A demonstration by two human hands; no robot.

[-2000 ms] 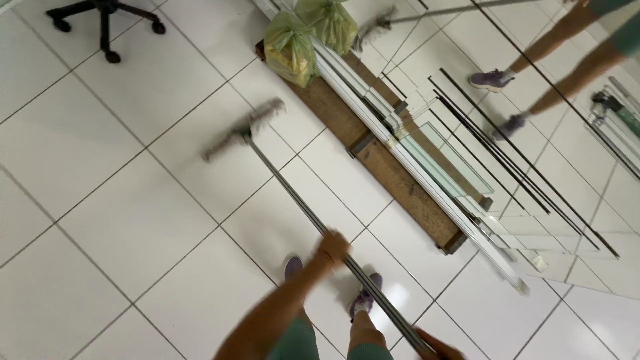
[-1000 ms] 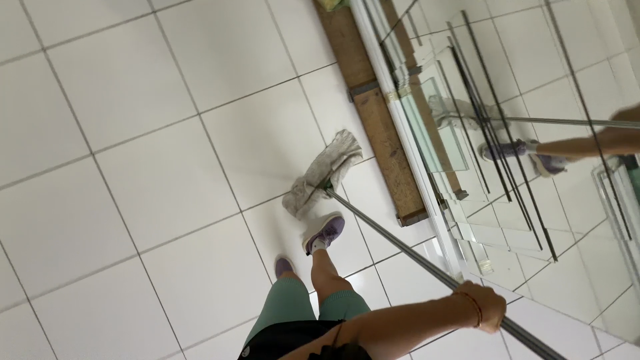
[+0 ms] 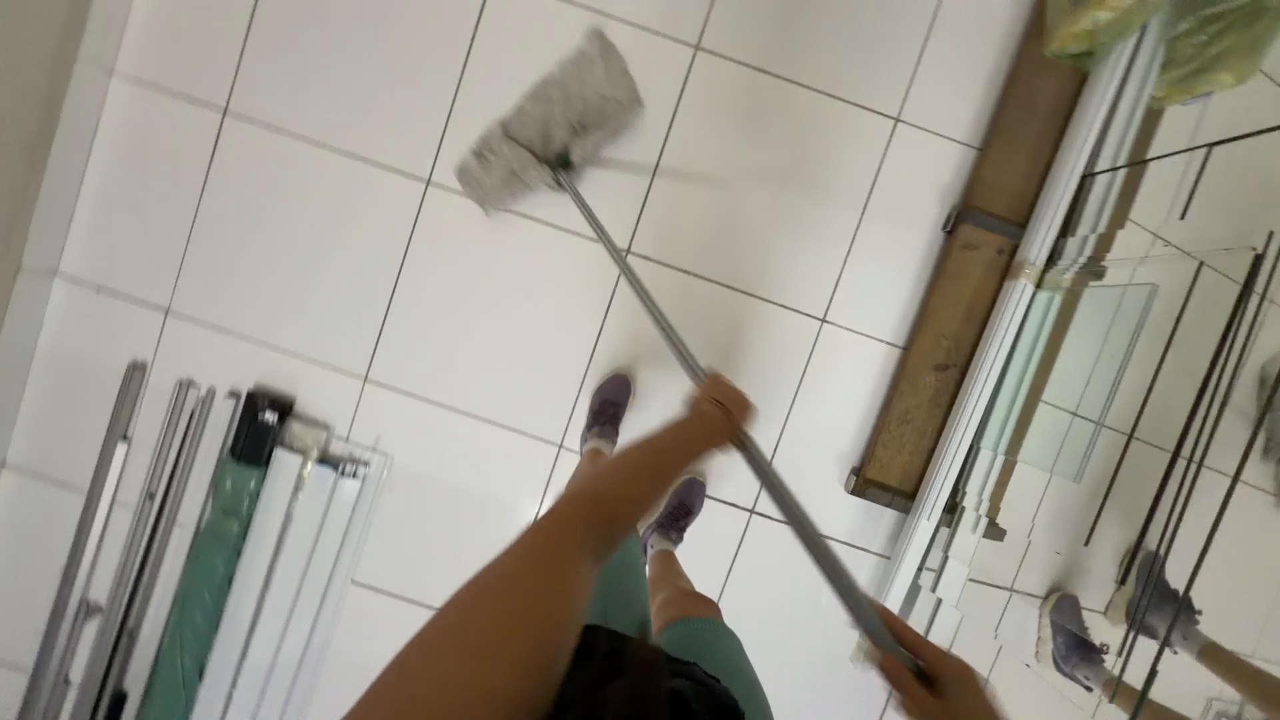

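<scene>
My left hand (image 3: pixel 720 410) is closed around the middle of a grey metal pole (image 3: pixel 640 295). Lower right, my right hand (image 3: pixel 930 670) grips the same pole near its upper end, slightly blurred. The pole slants up and left to a wide floor mop head covered in greyish cloth (image 3: pixel 575 110), which lies on the white tiled floor (image 3: pixel 480 290) beyond my feet. A small green part shows where pole and head join.
Right of my feet, a brown wooden beam (image 3: pixel 940 360) lies beside white profiles, glass panes (image 3: pixel 1080 370) and a mirror. Yellow-green bags (image 3: pixel 1100 25) are at upper right. Metal profiles (image 3: pixel 130 530) and a green-wrapped bundle (image 3: pixel 205 570) stand lower left.
The mop head, close to my feet and the wooden beam one second ago, is now farther out on the tiles. Both hands show on the pole, where one showed before. The view has turned.
</scene>
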